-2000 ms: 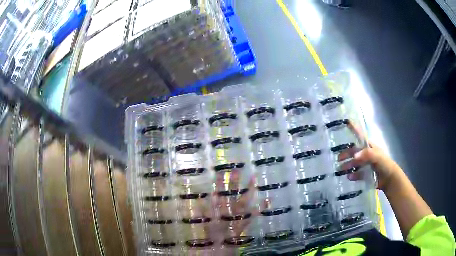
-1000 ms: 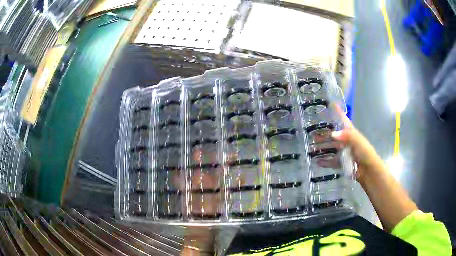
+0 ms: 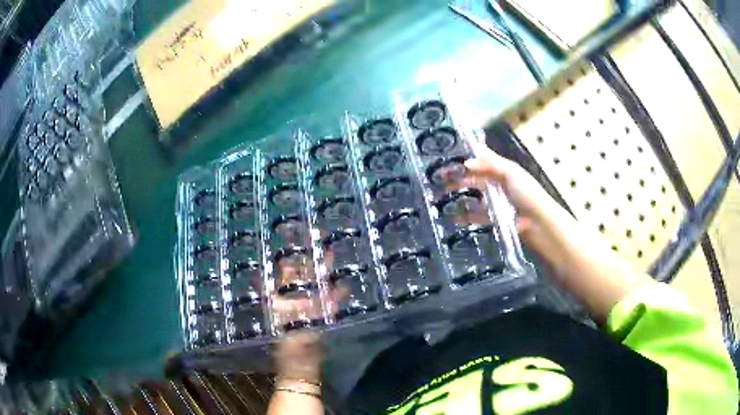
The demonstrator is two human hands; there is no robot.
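Observation:
A clear blister tray [image 3: 341, 235] with rows of dark round parts is held in front of my chest, over the green bench top. My right hand [image 3: 495, 182] grips its right edge, with fingers on the tray's surface. My left hand [image 3: 304, 300] is under the tray near its lower edge and shows blurred through the clear plastic; a thin band is on the wrist.
A brown cardboard sheet [image 3: 219, 49] with handwriting lies at the back of the green bench [image 3: 142, 284]. More clear trays [image 3: 69, 186] stand at the left. A perforated board [image 3: 600, 162] and dark bands are at the right. Thin sticks [image 3: 487, 28] lie at the back.
The view has turned from the floor and the stack on the blue pallet to the green bench. The tray, still in both hands, is now over the bench, its round parts seen more from above.

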